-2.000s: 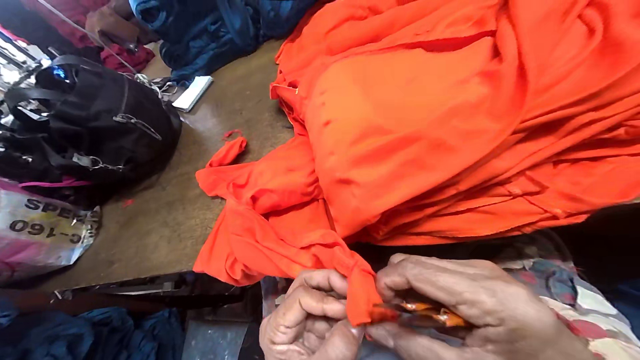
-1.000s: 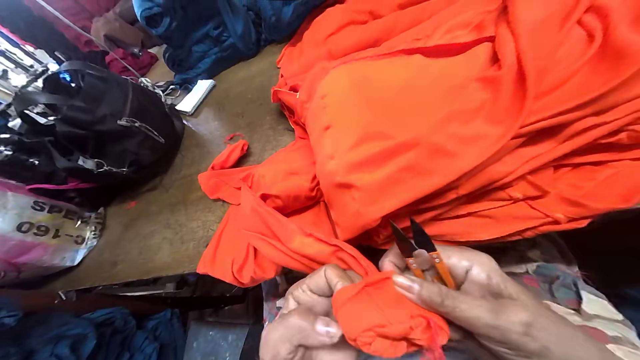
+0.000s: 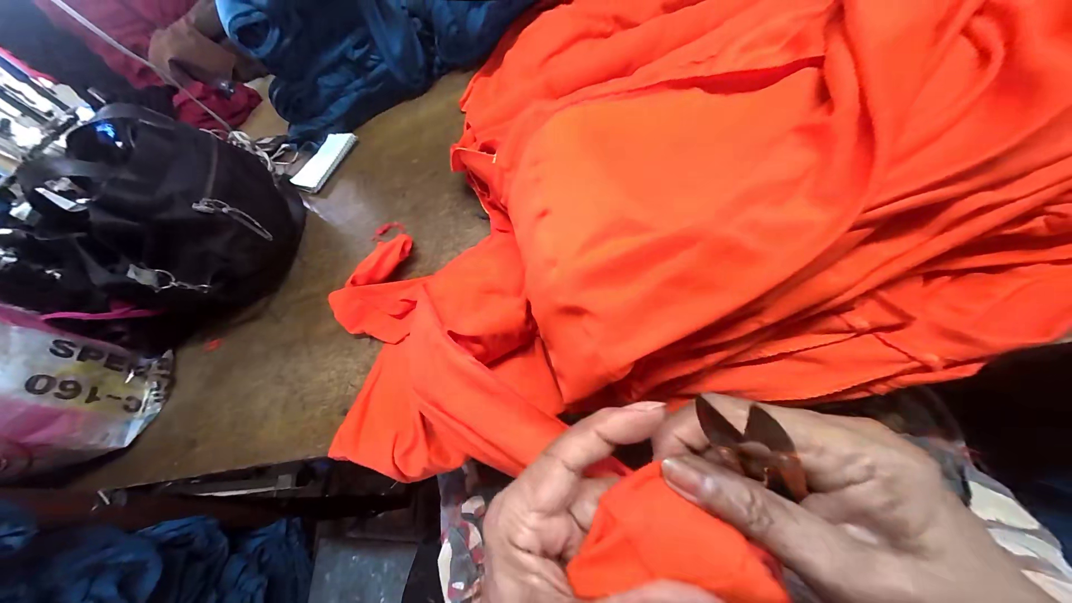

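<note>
At the bottom centre, my left hand [image 3: 548, 511] holds a bunched part of the orange fabric [image 3: 670, 544]. My right hand [image 3: 871, 502] pinches the same part between thumb and fingers, and it also holds thread snips [image 3: 758, 452] against its palm, their dark blades apart and pointing up. A strip of the cloth runs from my hands up and left to the table's edge, where it joins the large orange fabric pile [image 3: 687, 209]. Some of my left fingers are hidden behind the bunched cloth.
A black bag [image 3: 167, 218] stands on the wooden table [image 3: 251, 377] at left, beside a printed plastic bag [image 3: 75, 394]. A small white pad [image 3: 325, 162] lies near blue fabric [image 3: 360, 59] at the back. More blue cloth [image 3: 167, 561] is below the table's edge.
Two seconds ago the snips pointed left at a narrow fold of the orange cloth; now their blades point up in my right hand. The held cloth has been spread into a wider bunch.
</note>
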